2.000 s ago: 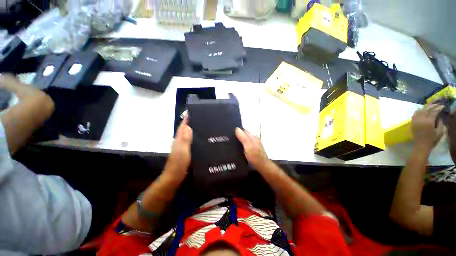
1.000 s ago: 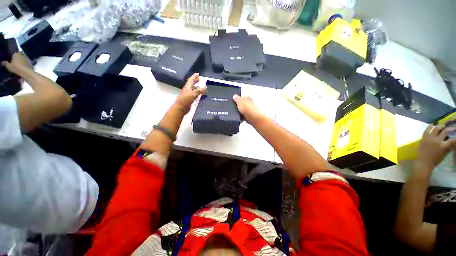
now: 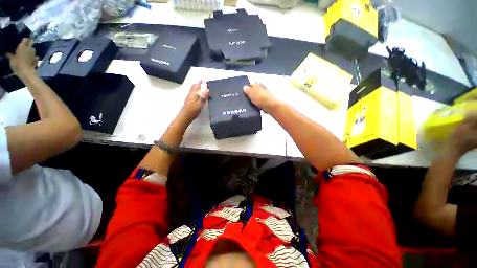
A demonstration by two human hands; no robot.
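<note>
A black gift box (image 3: 233,111) with small pale lettering lies on the white bench front, turned slightly. It looks closed, with its lid down. My left hand (image 3: 195,99) is at its upper left edge, fingertips at or very near the box; contact there is hard to tell. My right hand (image 3: 260,96) rests on its upper right corner, fingers on the edge.
Another closed black box (image 3: 170,56) and a pile of dark cards (image 3: 236,35) lie behind. Flat yellow sleeves (image 3: 322,81) and standing sleeved boxes (image 3: 372,123) are at right. Open box bases (image 3: 107,102) are at left. Neighbours' arms (image 3: 44,107) reach in from both sides.
The lid held upright over my lap two seconds ago is now down on the box. Since one second ago the box sits turned slightly and looks fully closed. My hands remain at its far corners.
</note>
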